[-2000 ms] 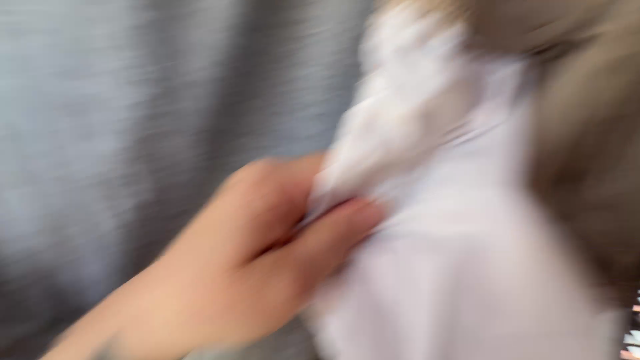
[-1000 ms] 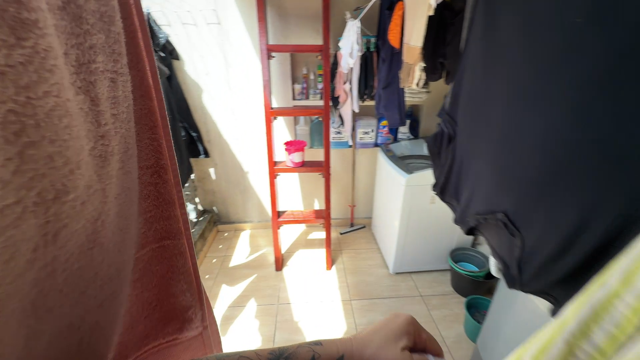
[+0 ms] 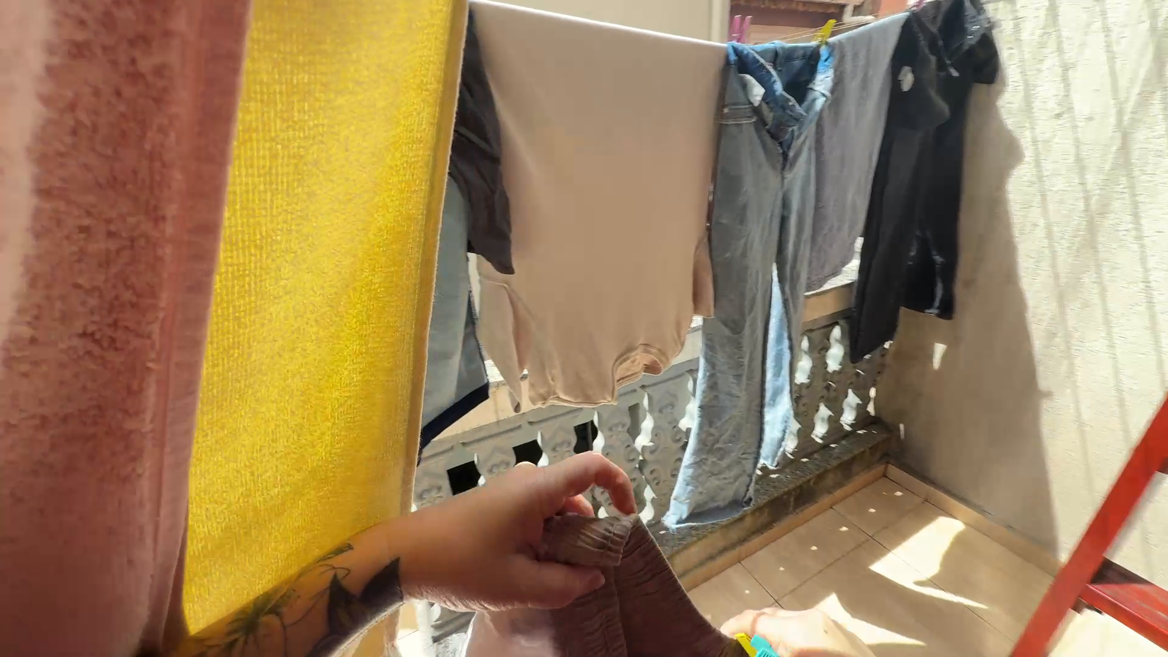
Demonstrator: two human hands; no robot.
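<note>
My left hand (image 3: 529, 538) pinches the gathered elastic edge of a mauve-brown garment (image 3: 652, 593), which hangs down past the bottom of the view. Low at the bottom edge, my right hand (image 3: 789, 631) is partly cut off, with a yellow clothespin (image 3: 744, 644) and a teal clothespin (image 3: 763, 647) at its fingers beside the garment. Beyond the hands, a beige T-shirt (image 3: 602, 201), blue jeans (image 3: 753, 274), a grey cloth (image 3: 853, 146) and black clothes (image 3: 922, 173) hang over a line. Purple clothespins (image 3: 740, 29) and a yellow-green one (image 3: 827, 33) sit on the line near the jeans.
A yellow towel (image 3: 319, 274) and a reddish-pink towel (image 3: 100, 319) hang close on the left. Behind the laundry runs a patterned concrete balustrade (image 3: 666, 411). At the right stand a rough wall (image 3: 1086, 228) and a red ladder (image 3: 1095, 538) on the tiled floor (image 3: 849, 547).
The view has swung from the washing machine and ladder to the clothesline by the balustrade. The mauve-brown garment and clothespins now show at my hands.
</note>
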